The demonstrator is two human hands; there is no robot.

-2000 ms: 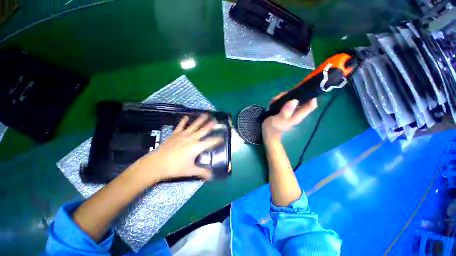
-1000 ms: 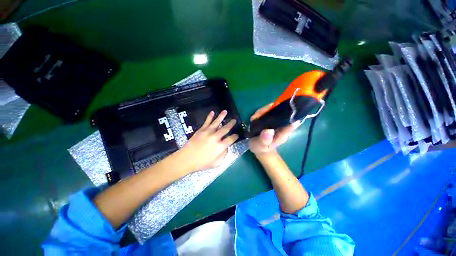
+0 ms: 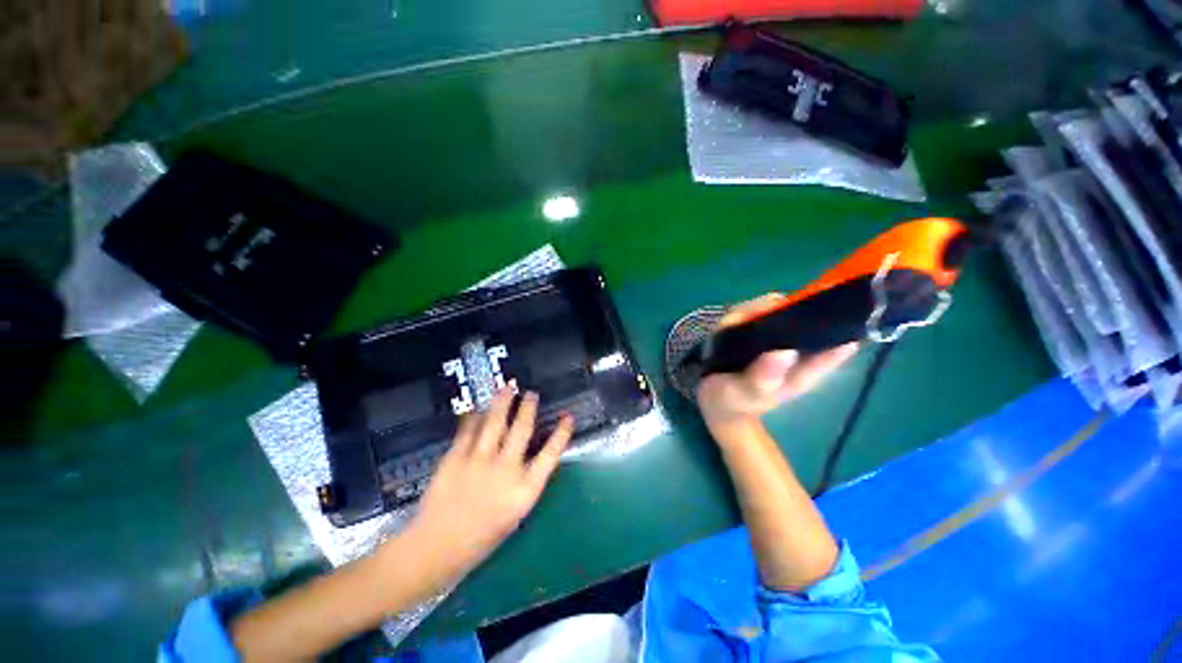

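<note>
A black housing point(image 3: 402, 389) with a pale cross-like pattern lies on a bubble-wrap sheet point(image 3: 292, 434) in front of me. My left hand point(image 3: 493, 473) lies on the housing's near edge with fingers spread, holding nothing. My right hand point(image 3: 765, 376) is shut on the electric screwdriver point(image 3: 830, 304), which has a black grip and an orange rear end. Its tip end points left, over the round dark screw dish point(image 3: 683, 343). The dish is partly hidden by the tool and hand. I cannot tell whether a screw is on the tip.
Another black housing point(image 3: 246, 253) lies on bubble wrap at the left, and one point(image 3: 810, 97) at the far side. Bagged parts point(image 3: 1095, 246) are stacked at the right end. A cord point(image 3: 856, 421) runs off the bench edge. A red object point(image 3: 784, 11) and a brown box point(image 3: 91, 65) are at the back.
The screwdriver has moved from the housing's right edge back to the dish. My left hand has slid to the housing's near edge. The view has shifted, showing more of the far side.
</note>
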